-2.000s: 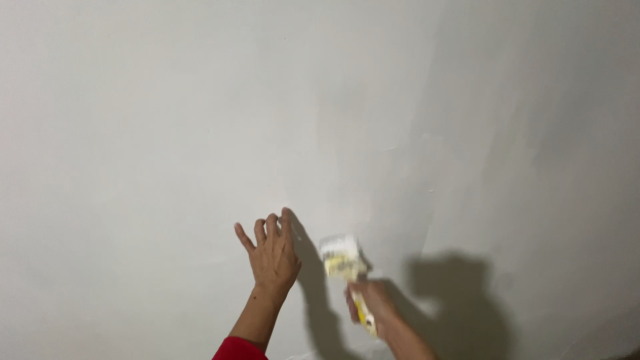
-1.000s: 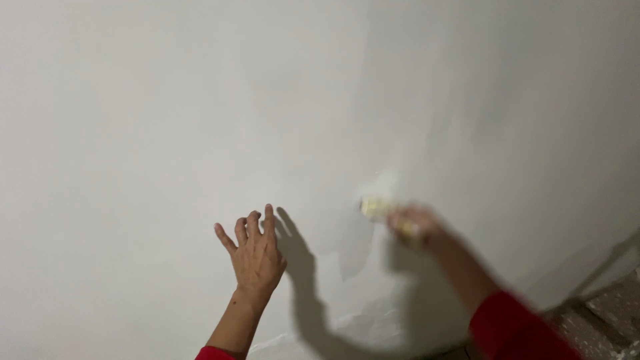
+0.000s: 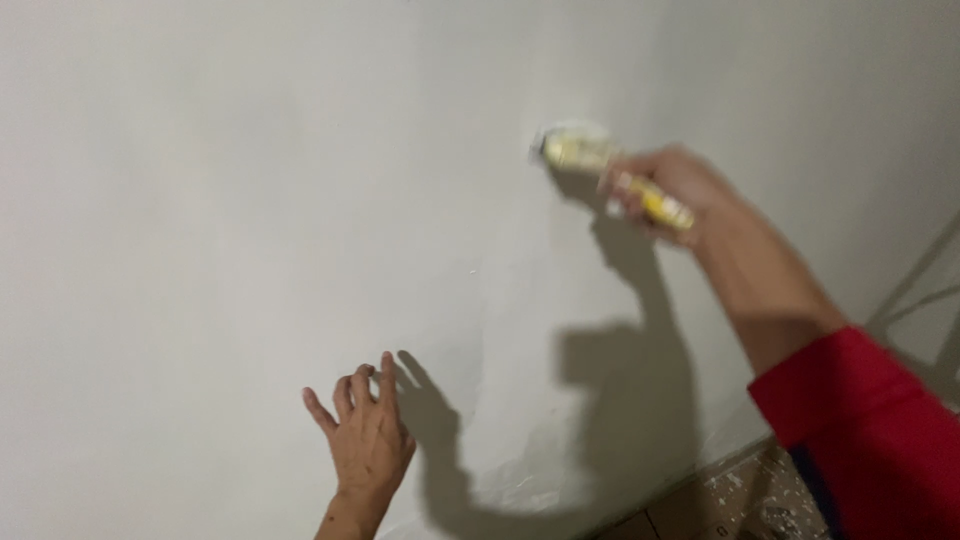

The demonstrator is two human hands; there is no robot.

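Note:
My right hand [image 3: 664, 191], at the upper right, is closed around the yellow handle of a paintbrush [image 3: 581, 150]. The brush is blurred; its paint-coated head points left, with the bristle end at the pale wall [image 3: 262, 210]. Lower down and to the left, my left hand [image 3: 367, 435] has its fingers spread and holds nothing. Its fingertips are at the wall; whether they press on it cannot be told.
A tiled floor [image 3: 727, 502] with white spatters meets the wall's base at the lower right. Shadows of my arms and head fall across the wall, and thin crossing shadows lie at the right edge.
My right hand has moved up the wall with the paintbrush, from beside my left hand to well above it. The brush head, upward two seconds ago, now points left. The view has shifted.

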